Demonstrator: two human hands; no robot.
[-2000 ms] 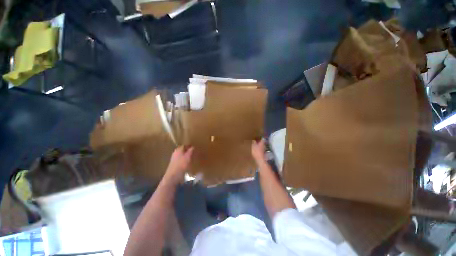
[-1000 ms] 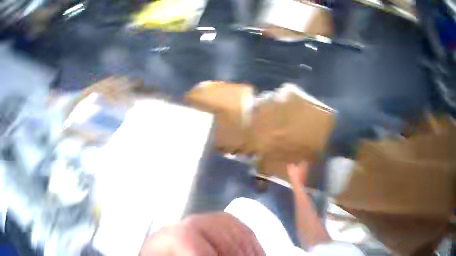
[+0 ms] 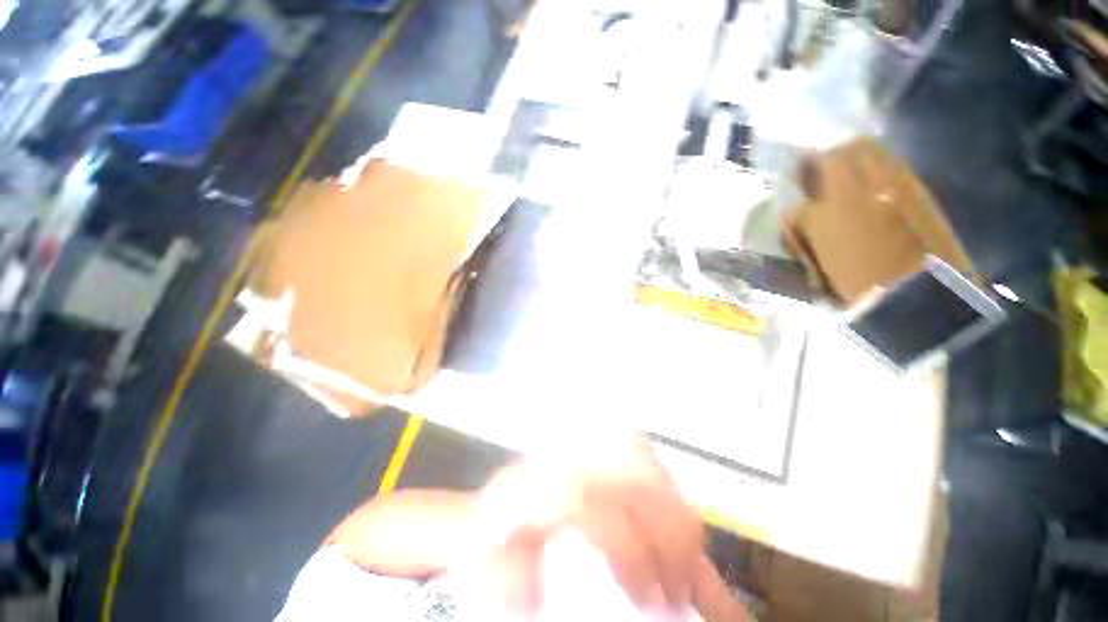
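Note:
My left hand [image 3: 437, 535] is at the bottom middle, large, blurred and washed out by glare, beside a white sleeve. More fingers [image 3: 693, 577] show to its right; I cannot tell whether they belong to my right hand. Whether anything is held is unclear. Beyond the hands is the glaring white machine table [image 3: 863, 486] with a dark-lined frame on it. A yellow guide bar [image 3: 699, 309] lies in front of the metal clamp plate [image 3: 759, 273]. A stack of brown panels [image 3: 365, 273] lies at the table's left side.
A tablet-like screen [image 3: 923, 316] stands on the right, with brown panels [image 3: 875, 213] behind it. A yellow piece [image 3: 1087, 346] is at the far right edge. Blue bins or covers [image 3: 213, 97] and a yellow floor line [image 3: 182, 389] show on the left. Brown material hangs below the table's front.
The view has swung left from the brown panels to the white machine table. The right hand that was on the panels is no longer there. The left hand remains near the bottom.

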